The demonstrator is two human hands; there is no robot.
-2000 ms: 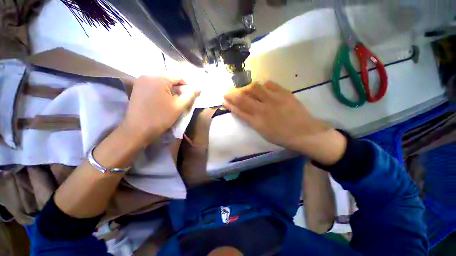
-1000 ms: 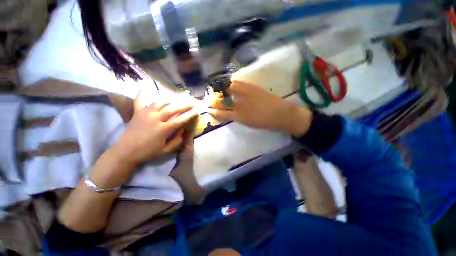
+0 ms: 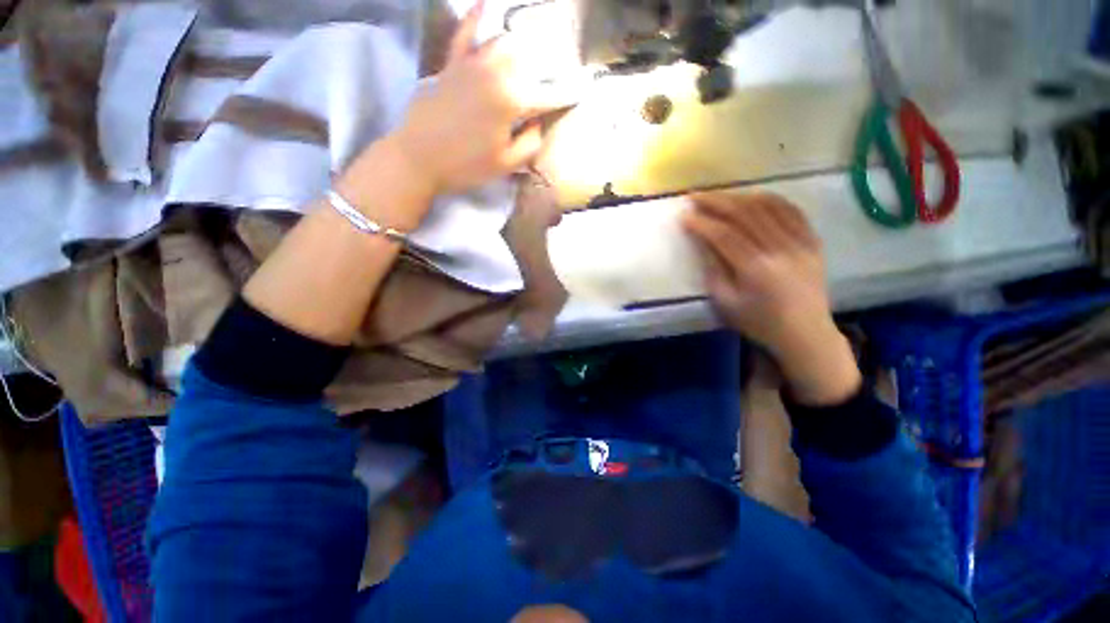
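Note:
My left hand (image 3: 469, 122) lies on the white cloth (image 3: 286, 146) beside the bright lamp spot; glare hides some fingertips, so a grip cannot be made out. The cloth carries brown bands and joins brown fabric (image 3: 532, 250), whose edge hangs over the table's front by the left hand. My right hand (image 3: 761, 262) is blurred, palm down near the table's front edge, right of the fabric and apart from it. Nothing shows in it. The machine's metal parts (image 3: 712, 79) are at the top, partly cut off; the needle cannot be made out.
Scissors with green and red handles (image 3: 907, 158) lie on the white table (image 3: 803, 225) to the right. A brown fabric heap (image 3: 158, 304) hangs at the left. Blue lattice crates stand below left (image 3: 104, 487) and at the right (image 3: 1059, 450), the right one with brown pieces.
My right hand has left the needle area and moved right and toward the table's front edge. The view has shifted, with the machine head mostly out at the top. My left hand stays on the cloth.

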